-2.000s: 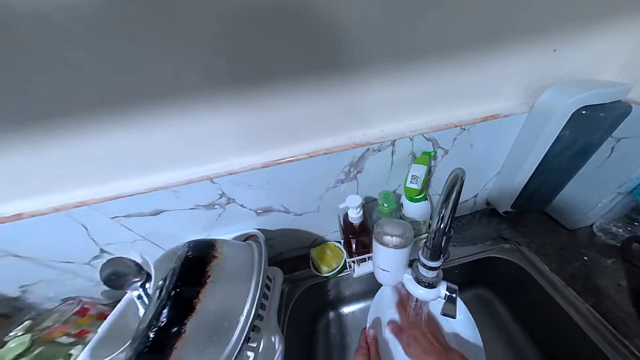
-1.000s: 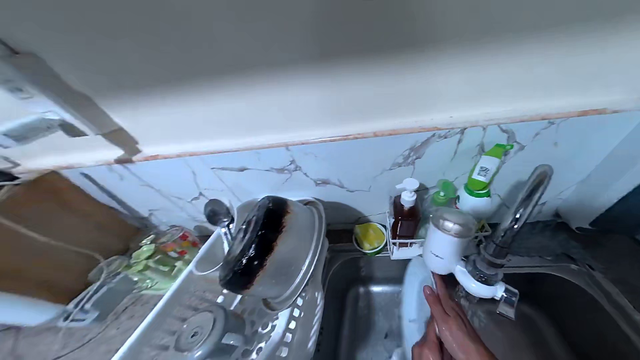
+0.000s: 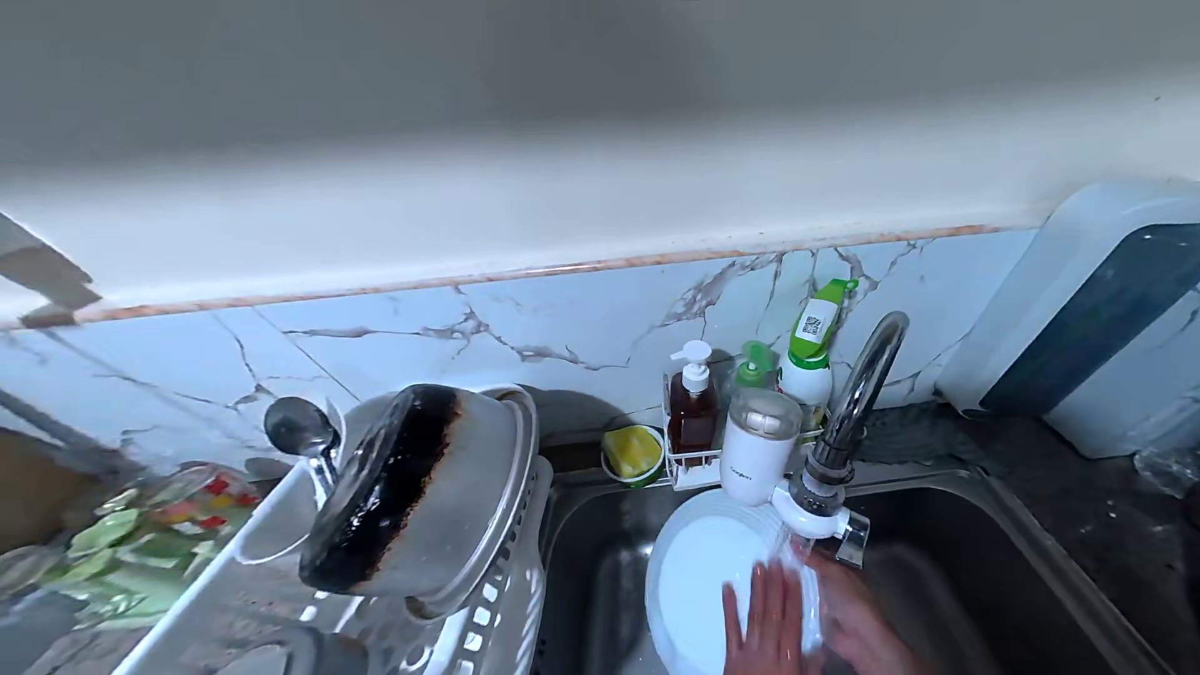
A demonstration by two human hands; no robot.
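A round white plate [image 3: 703, 581] is tilted over the sink under the faucet filter [image 3: 808, 511], with water running onto its right side. My left hand [image 3: 767, 619] lies flat against the plate's face, fingers extended and slightly apart. At the plate's right edge, my right hand [image 3: 853, 609] grips the rim; its fingers are partly hidden and blurred by the water. Just behind the plate stands a white cylindrical container with a clear top [image 3: 757, 450]. A yellow sponge [image 3: 632, 452] sits in a small round dish to the left.
A chrome faucet [image 3: 867, 375] rises over the steel sink [image 3: 600, 581]. Behind are a brown pump bottle [image 3: 694, 408] and a green-topped spray bottle [image 3: 811, 356]. At left, a white dish rack [image 3: 520, 600] holds a scorched metal pot [image 3: 431, 497] and a ladle [image 3: 302, 428].
The view has swung left and then back right. The plate's face now shows more broadly than one second ago, with my left hand spread on it and my right hand at its right edge.
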